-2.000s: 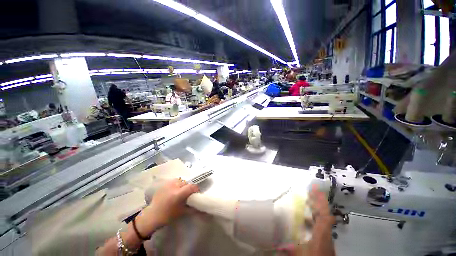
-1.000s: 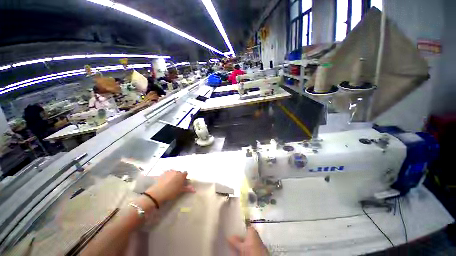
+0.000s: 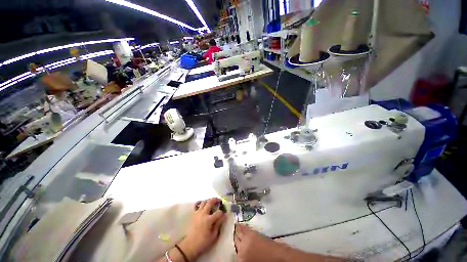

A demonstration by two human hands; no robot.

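A large beige fabric panel (image 3: 153, 233) lies flat on the white table, left of the needle area (image 3: 248, 199) of the sewing machine (image 3: 327, 179). A small yellow marker (image 3: 164, 237) and a grey tab (image 3: 132, 218) show on it. My left hand (image 3: 207, 225) presses palm down on the panel, fingertips near the presser foot. My right hand (image 3: 251, 243) is at the panel's right edge, just in front of the needle area, its fingertips at the fabric edge. Its exact hold is blurred.
A stack of panels with dark edges (image 3: 84, 227) lies at the left beside the long metal trough (image 3: 97, 169). A small white fan (image 3: 176, 124) stands behind the table. Thread cones (image 3: 310, 43) stand behind the machine. Black cables (image 3: 391, 230) loop at the right.
The view has turned right and down towards the machine. The panel now lies flat with its edge at the needle area. Both hands have moved close together beside the presser foot.
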